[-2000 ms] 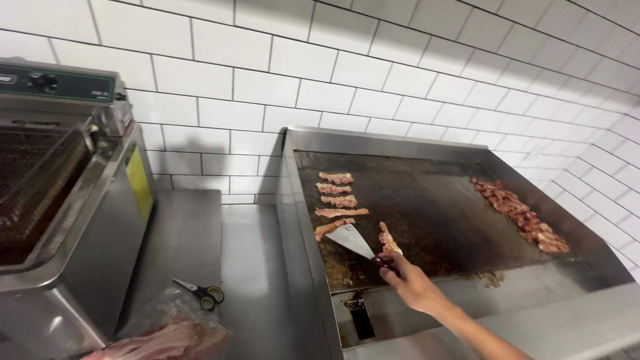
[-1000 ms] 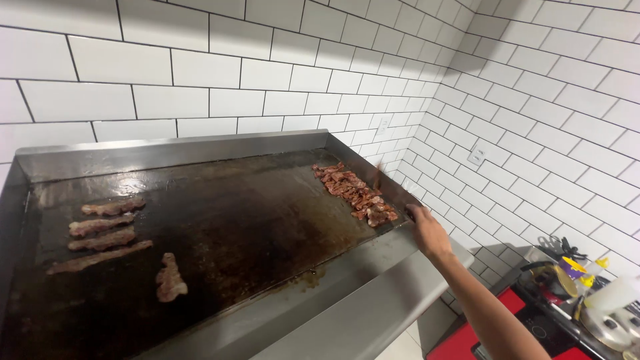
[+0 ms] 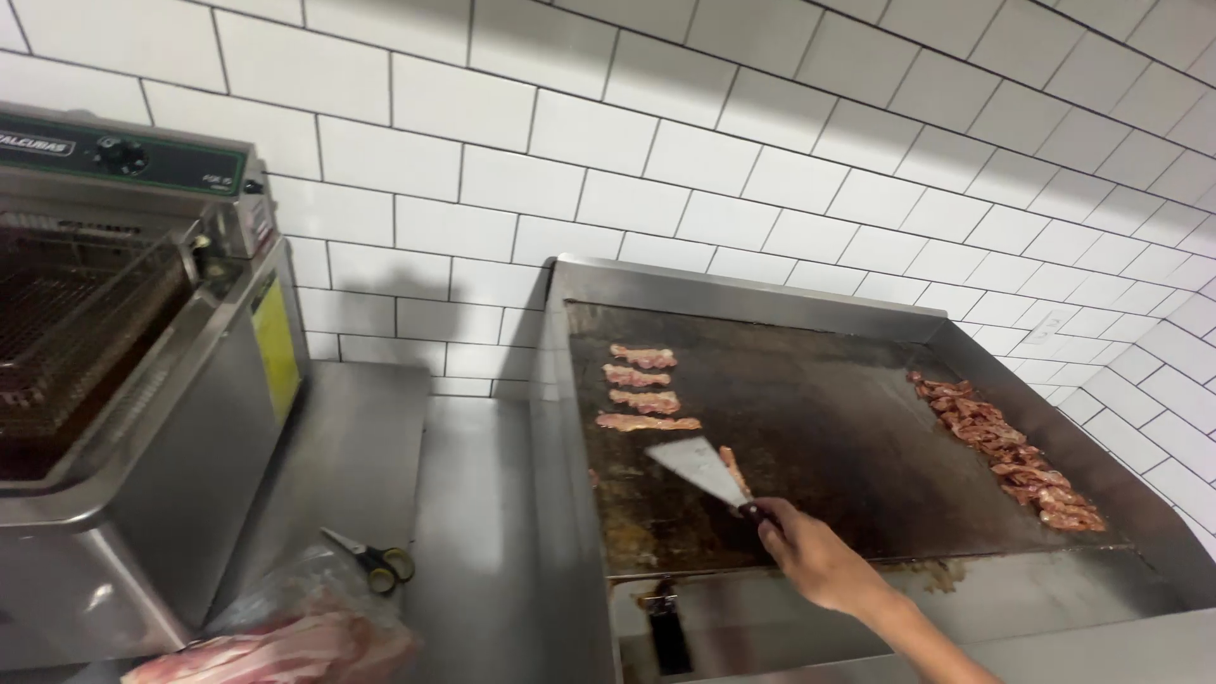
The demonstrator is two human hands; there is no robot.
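Observation:
My right hand [image 3: 825,560] grips the dark handle of a metal spatula [image 3: 701,467], whose wide blade is over the left part of the griddle [image 3: 788,399]. Just above the blade lies a lone bacon strip [image 3: 652,423], lowest in a column of several short bacon strips [image 3: 644,401]. Another bacon piece [image 3: 731,467] is right of the blade, partly hidden by the spatula and hand. A long pile of browned bacon [image 3: 997,446] runs along the griddle's right side. My left hand is not in view.
Raw bacon in a plastic bag [image 3: 304,641] and scissors with black and yellow handles [image 3: 377,560] rest on the steel counter [image 3: 470,532], left of the griddle. A deep fryer [image 3: 180,475] stands at far left. Raised metal walls edge the griddle; white tiles [image 3: 570,123] rise behind.
My right hand has come back from the griddle's right edge, by the bacon pile, to its left part. The bacon piece below the column two seconds ago is gone from there. The view has swung left.

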